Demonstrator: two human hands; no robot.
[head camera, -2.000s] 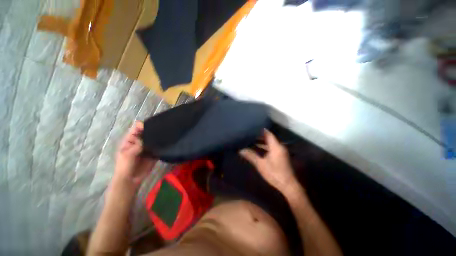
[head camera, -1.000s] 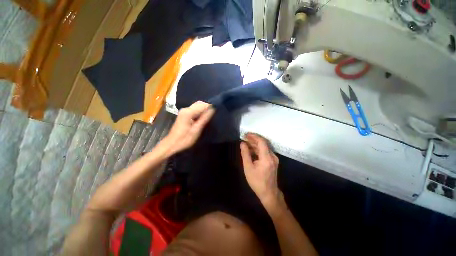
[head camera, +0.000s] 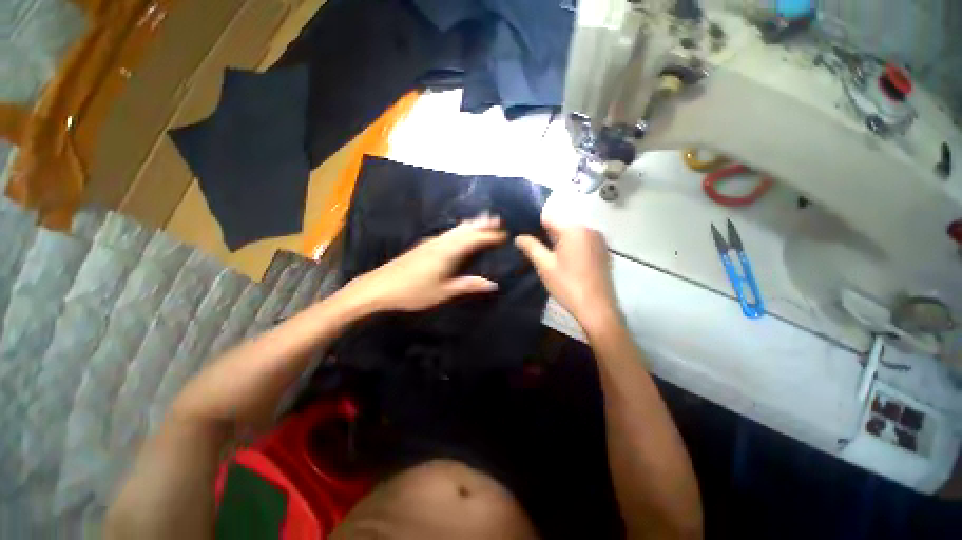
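Observation:
A black, wrinkled, shiny garment piece (head camera: 448, 200) lies on the table's front edge and hangs down toward the lap. Its upper right corner is near the presser foot (head camera: 593, 169) of the off-white sewing machine (head camera: 770, 127), left of and below it. My left hand (head camera: 448, 264) is over the middle of the piece, fingers spread, palm down. My right hand (head camera: 570, 269) is at the piece's right edge; its thumb points left and its other fingers are blurred, so I cannot tell whether it grips the cloth.
Blue-handled thread snips (head camera: 738, 271) and red-looped scissors (head camera: 733, 185) lie right of the needle. A dark cut panel (head camera: 251, 153) lies on cardboard (head camera: 158, 148) at the left, with more dark cloth (head camera: 353, 79) behind. A red stool (head camera: 306, 454) is below left. A switch box (head camera: 897, 422) is at right.
The garment piece, bunched at the table edge before, is now spread out with its shiny side up. My left hand has moved right and opened; my right hand has moved up to the cloth's right edge.

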